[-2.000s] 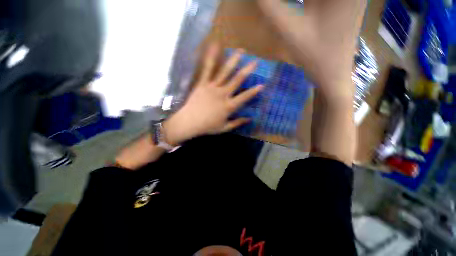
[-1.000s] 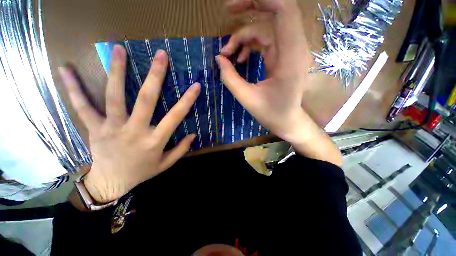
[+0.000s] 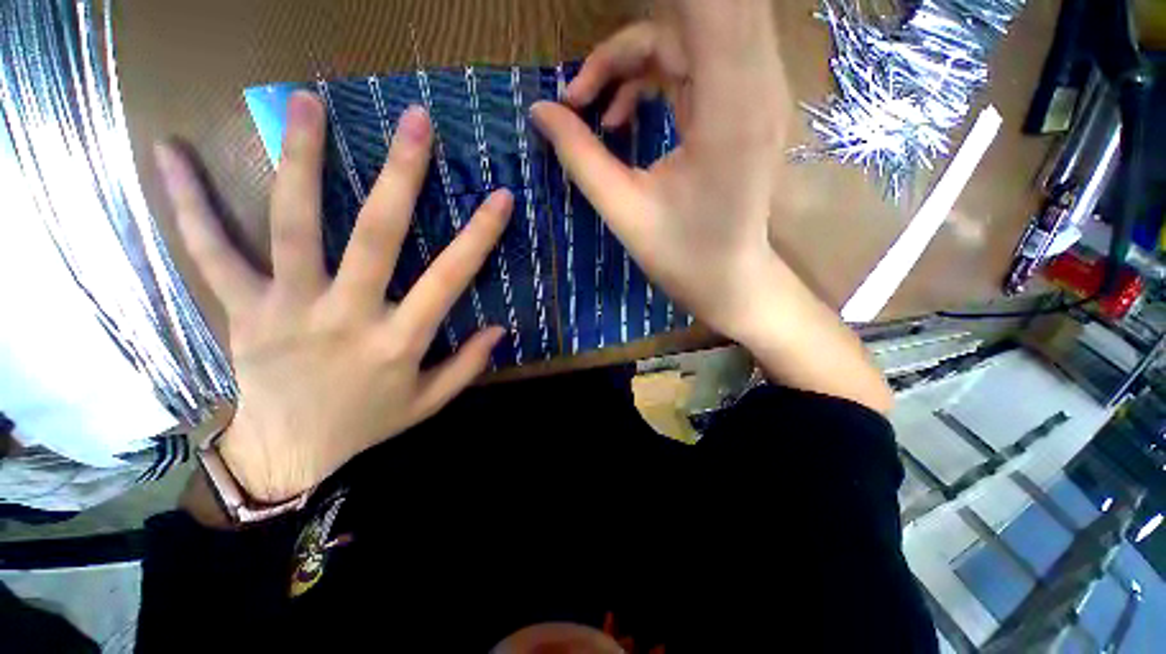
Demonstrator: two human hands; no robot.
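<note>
A dark blue solar cell string (image 3: pixel 480 166) with rows of silvery dashed lines lies on the brown tabletop in front of me. Thin wires stick out beyond its far edge. My left hand (image 3: pixel 339 307) lies flat on its left part with the fingers spread, holding nothing. My right hand (image 3: pixel 697 192) is over its right part. The thumb and index fingertips are nearly together at the string's upper edge, near one of the silver lines. Whether a thin wire is between them cannot be made out.
Long busbar ribbons (image 3: pixel 122 243) lie at the left. A heap of short tabbing ribbons (image 3: pixel 901 96) lies at the upper right, with a white insulating strip (image 3: pixel 923 217) below it. A black holder (image 3: pixel 1084 64) and a red object (image 3: pixel 1093 284) are at the right edge.
The blurred view has steadied and the hands have come down to the string. In the last second, my right thumb and index finger have shifted slightly up and left; my left hand stays spread.
</note>
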